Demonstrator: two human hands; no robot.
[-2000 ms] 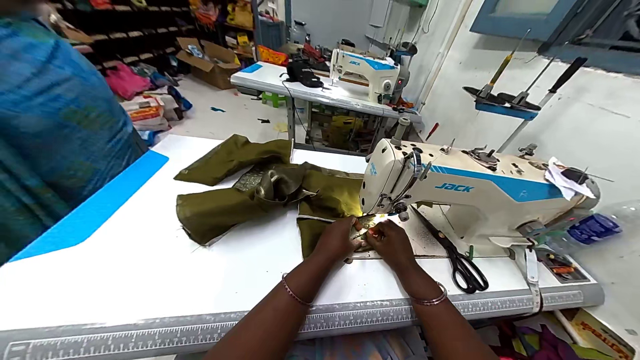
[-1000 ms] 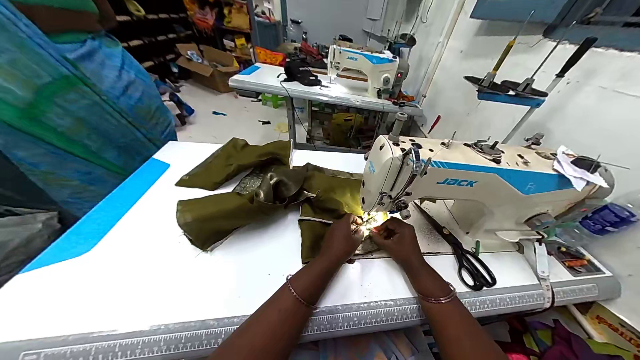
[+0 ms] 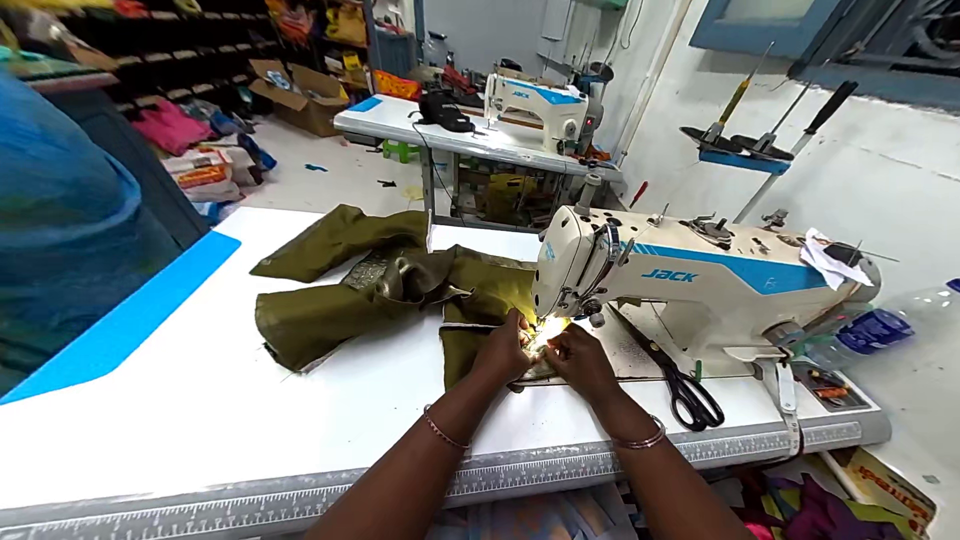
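An olive-green garment (image 3: 322,315) lies across the white sewing table, its right part reaching under the head of a white and blue Jack sewing machine (image 3: 720,285). Beside the lit needle area, my left hand (image 3: 504,351) has its fingers closed on the olive fabric's edge. My right hand (image 3: 583,361) is just right of the needle, with thumb and fingers pinched together at the cloth; glare and the fingers hide exactly what it pinches. Black-handled scissors (image 3: 694,401) rest on the table right of my right hand, their blades pointing toward the machine bed.
A measuring tape strip (image 3: 540,480) runs along the table's front edge. Behind stands a second sewing machine (image 3: 540,109) on its table (image 3: 375,124). A person in blue clothing (image 3: 67,217) is at the left. A small parts tray (image 3: 832,386) and a plastic bottle (image 3: 877,330) are at the right.
The person in blue at the left has shifted position. Both my hands stay by the needle, with only small finger movements.
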